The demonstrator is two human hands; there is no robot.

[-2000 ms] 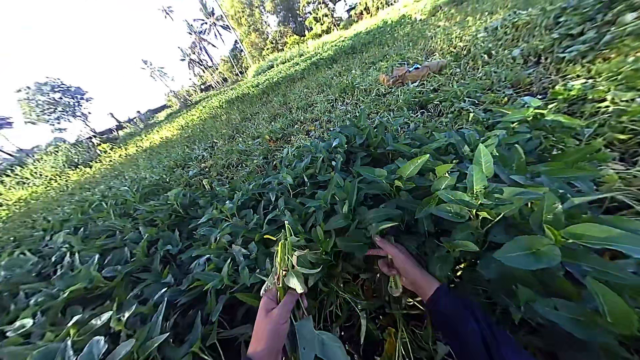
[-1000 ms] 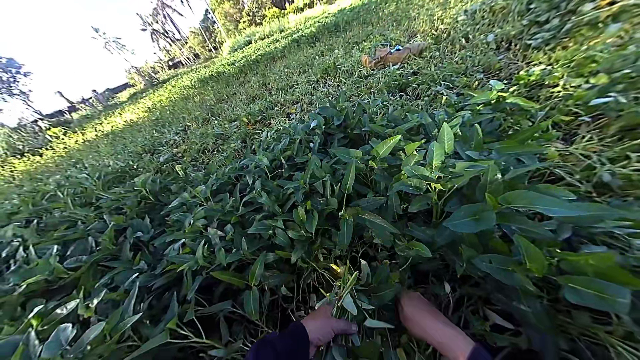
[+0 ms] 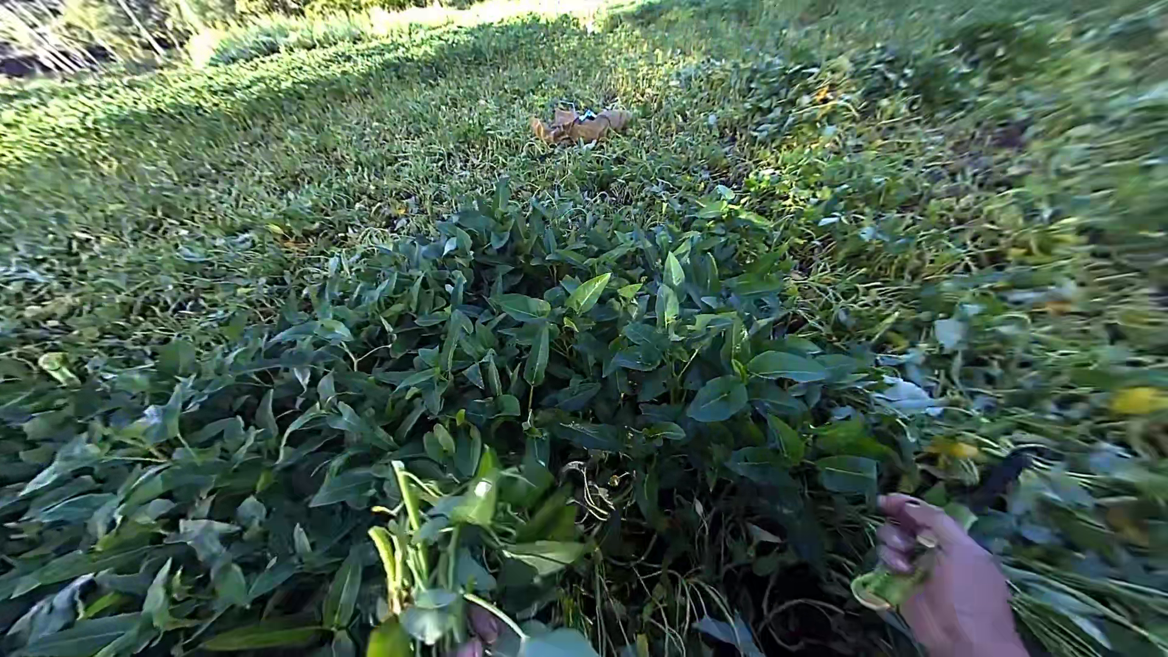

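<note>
Low leafy green plants (image 3: 538, 356) with long pointed leaves spread in front of me. At the bottom, left of centre, a bunch of cut stems and leaves (image 3: 411, 538) stands upright in my left hand (image 3: 479, 630), whose fingers show only in part behind the leaves. My right hand (image 3: 949, 575) is at the lower right, its fingers curled round a small piece of pale green stem (image 3: 881, 587). Between the hands lie bare, tangled stems (image 3: 639, 584) and dark shade.
A crumpled brown item (image 3: 581, 126), perhaps a sack or dry leaves, lies on the field farther ahead. Low trailing greenery (image 3: 958, 301) covers the ground at the right. Trees (image 3: 137, 27) stand at the far upper left.
My right hand has moved away to the right from the stems near my left hand. A small green piece now shows in it. The view has levelled and turned.
</note>
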